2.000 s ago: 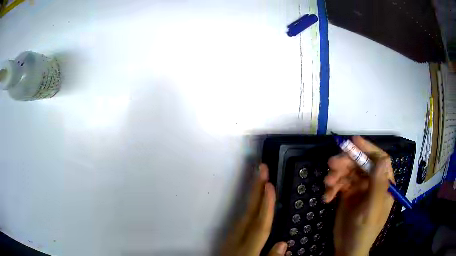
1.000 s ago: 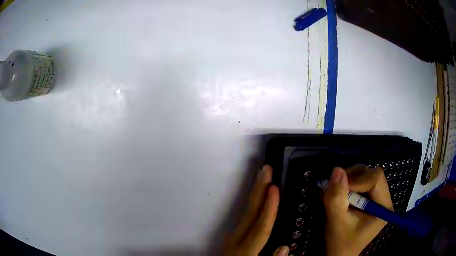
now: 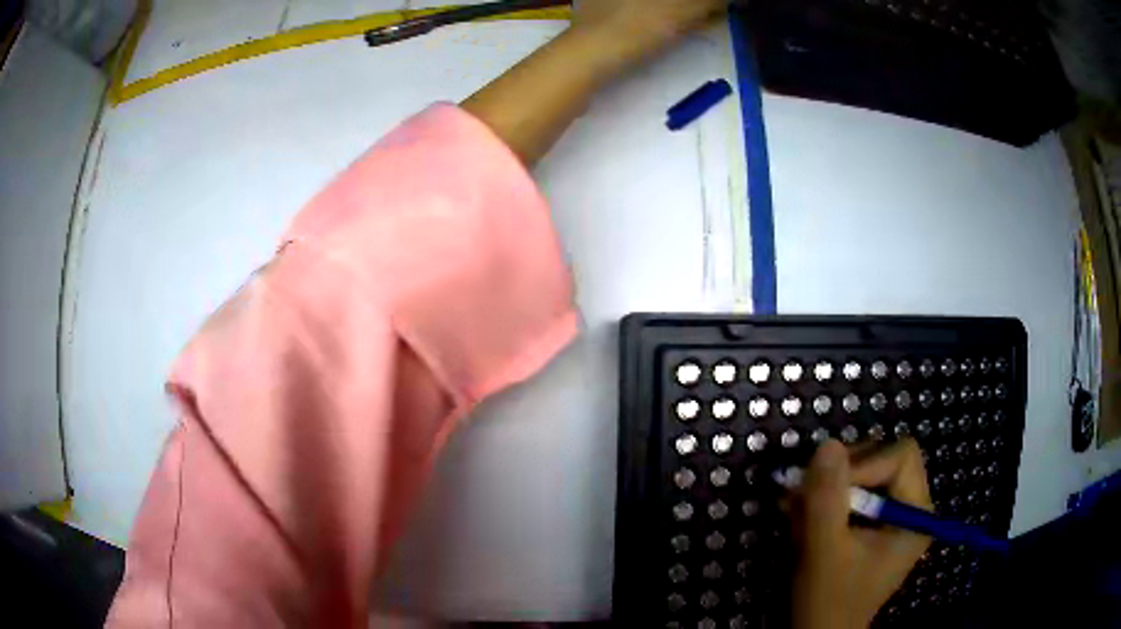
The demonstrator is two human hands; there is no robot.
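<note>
The black component tray lies at the lower right of the table, with rows of small round silver parts in its pockets. My right hand is over the tray and holds the blue marker pen, its tip end over the pockets near the left columns. My left hand is stretched to the far edge of the table, blurred and partly cut off by the top of the picture. Whether it holds anything cannot be seen.
A blue marker cap lies beside the blue tape. Dark stacked trays stand at the top right. A dark pen lies by the yellow tape. My pink left sleeve covers much of the left side.
My left hand has left the tray's left side and reached forward to the far edge. The tray shows flatter, with more parts visible. My right hand still holds the marker pen over it.
</note>
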